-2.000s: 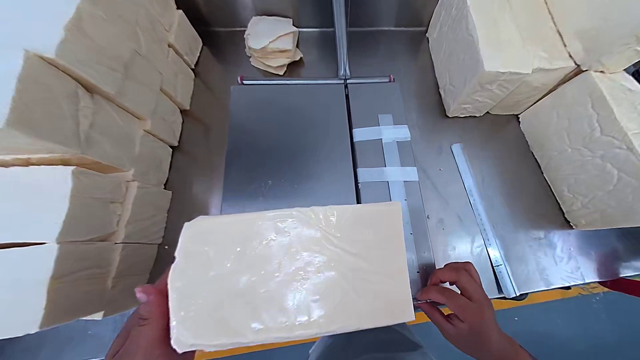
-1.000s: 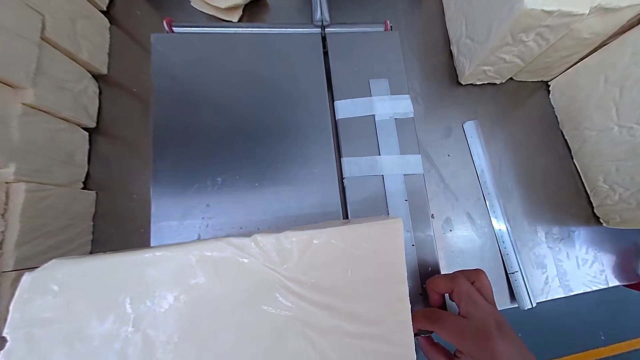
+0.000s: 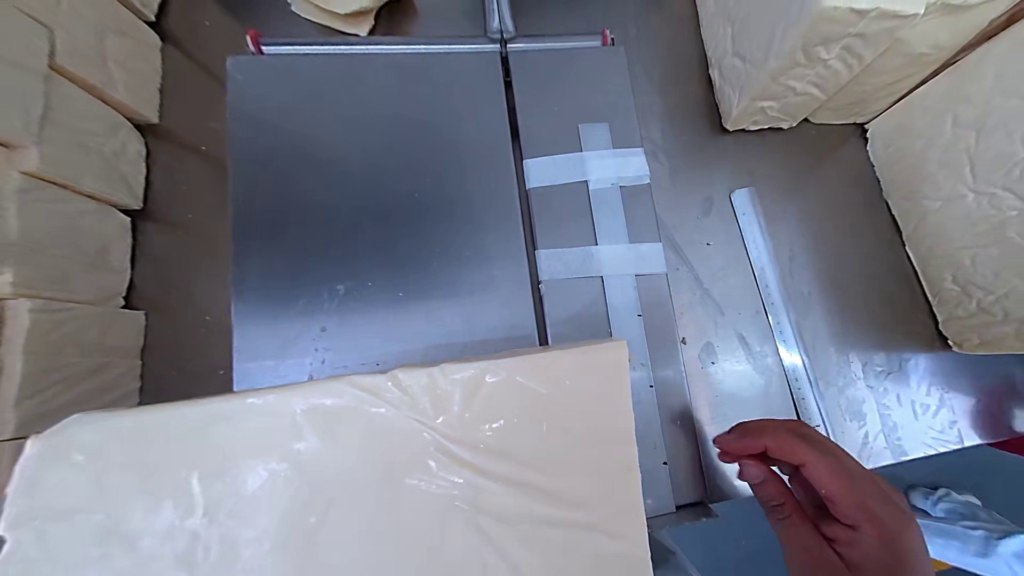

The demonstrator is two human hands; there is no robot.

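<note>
A large pale cream block [image 3: 344,480] with a wrinkled, shiny top lies across the near end of a flat metal plate [image 3: 376,208]. The plate has a dark lengthwise slot, and a metal ruler [image 3: 612,212] is fixed to its right part with two strips of whitish tape [image 3: 568,262]. My right hand [image 3: 824,488] is just right of the block and the plate's edge, fingers curled with thumb and fingertips close together; no object shows between them. My left hand is out of view. A second metal ruler [image 3: 774,300] lies loose beyond my right hand.
Stacked cream blocks [image 3: 72,232] line the left side, and more large blocks [image 3: 952,192] stand at the right. Thin cream pieces [image 3: 340,14] lie at the top beside a metal bar [image 3: 384,48]. A crumpled clear plastic item [image 3: 960,512] shows at lower right.
My right hand has moved right, off the block's right edge. My left hand, seen at the block's left end two seconds ago, is out of view. The view has moved closer in.
</note>
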